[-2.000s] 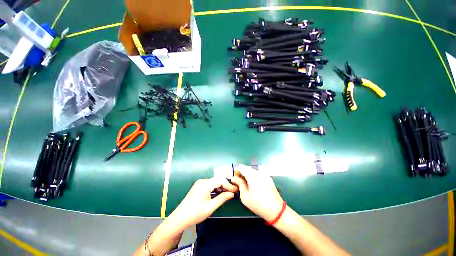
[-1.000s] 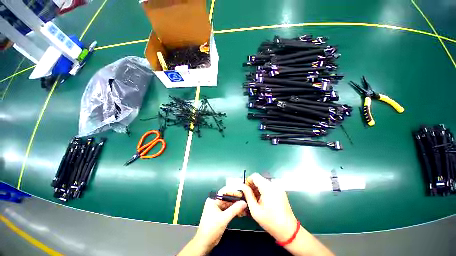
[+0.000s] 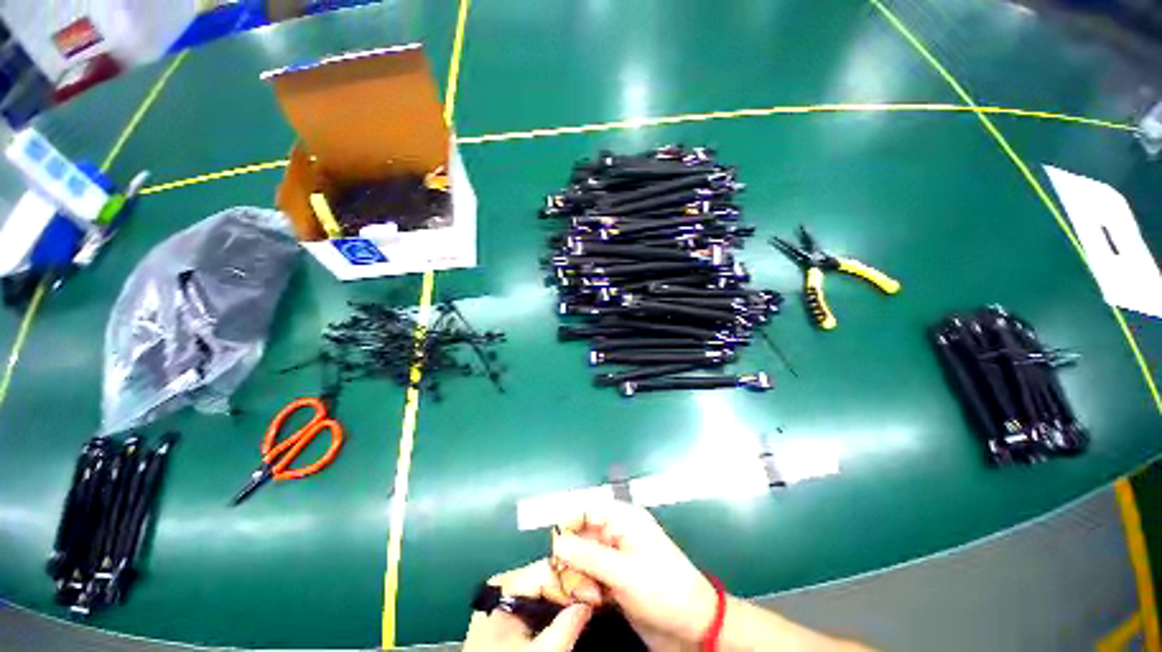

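Observation:
My left hand (image 3: 533,614) is at the bottom centre, closed on a short black wire harness (image 3: 500,600) whose end sticks out to the left. My right hand (image 3: 637,568), with a red string on the wrist, touches my left hand, its fingers pinched together at the harness. The fingers hide most of the harness, and whether a tie is between them cannot be told. A steel ruler (image 3: 683,484) with black tape strips lies flat just beyond my hands.
Large harness pile (image 3: 663,274) ahead; pliers (image 3: 822,274) right of it; small bundles at far left (image 3: 108,522) and right (image 3: 1009,382). Tie pile (image 3: 414,344), orange scissors (image 3: 301,439), plastic bag (image 3: 198,312), open box (image 3: 408,251) at left. White sheet (image 3: 1106,242) far right.
The view has shifted, so the bench things sit lower in the picture. My hands are nearer the bottom edge, still together on the harness; more of the ruler shows.

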